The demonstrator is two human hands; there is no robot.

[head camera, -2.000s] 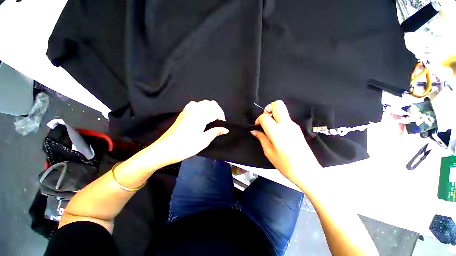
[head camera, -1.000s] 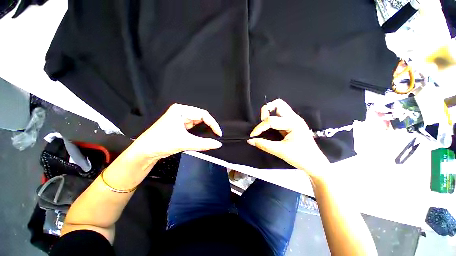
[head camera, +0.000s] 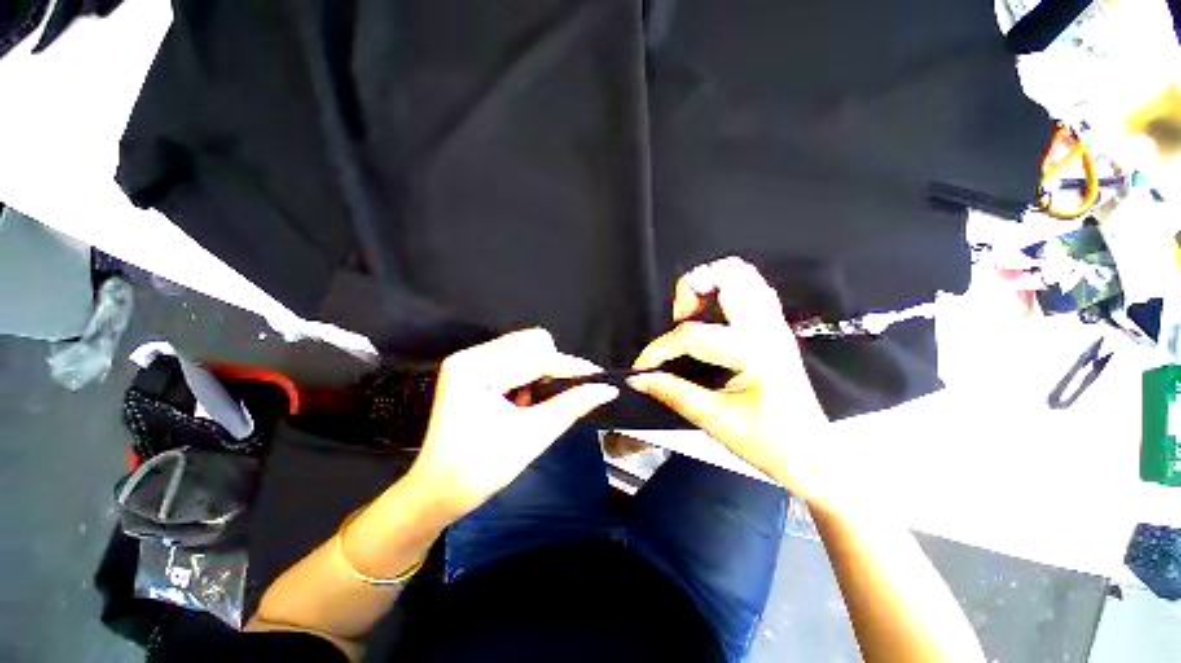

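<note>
A large black garment [head camera: 505, 181] covers most of the white table, with long soft folds. My left hand [head camera: 499, 408] pinches its folded near edge [head camera: 619, 377] between thumb and fingertips. My right hand [head camera: 732, 376] pinches the same edge just to the right, the two sets of fingertips almost touching. The fingers of my right hand are partly curled above the pinch. I cannot make out a needle or thread in this frame. A pale broken trim line [head camera: 881, 320] runs right from behind my right hand.
At the right on the white table [head camera: 997, 479] lie orange-handled scissors [head camera: 1070, 175], dark snips [head camera: 1080, 373], a green box [head camera: 1162, 425] and a dark speckled lump [head camera: 1154, 560]. Bags [head camera: 188, 496] lie on the floor at left.
My left hand has moved right and slightly down, closing the gap to my right hand. The needle glint seen earlier near my right fingers no longer shows.
</note>
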